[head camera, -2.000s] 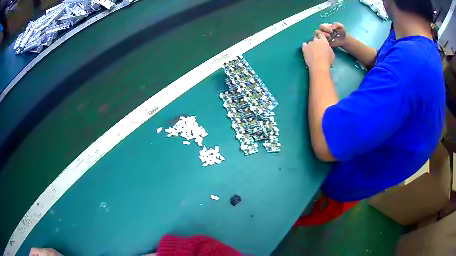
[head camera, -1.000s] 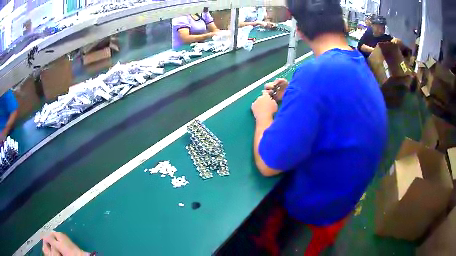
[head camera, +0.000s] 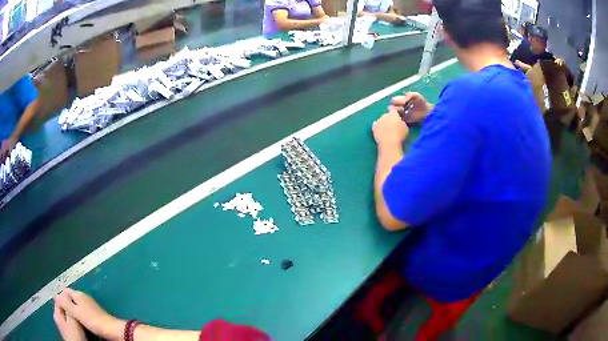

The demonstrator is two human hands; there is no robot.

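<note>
My right hand point(head camera: 87, 312) rests at the lower left, fingers together, against my left hand point(head camera: 69, 328). No object shows in either; my left hand is partly hidden and cut off by the bottom edge. Two heaps of small white plastic parts point(head camera: 243, 204) lie on the green bench, farther away and to the right of my hands. Stacked PCB panels point(head camera: 308, 180) lie right of the heaps. A single white part point(head camera: 265, 262) and a small black part point(head camera: 287, 264) lie nearer me, apart from my hands.
A co-worker in a blue shirt point(head camera: 467, 166) sits at the right, hands over the bench. A white strip point(head camera: 220, 178) divides the bench from the dark green conveyor point(head camera: 200, 133). White handle shells point(head camera: 153, 83) pile beyond it. Other people sit across. Cardboard cartons point(head camera: 567, 286) stand at the right.
The view has tilted up since the first frame, then swung slightly left and down. My hands and right forearm now show more at the lower left. The bench parts have not visibly changed.
</note>
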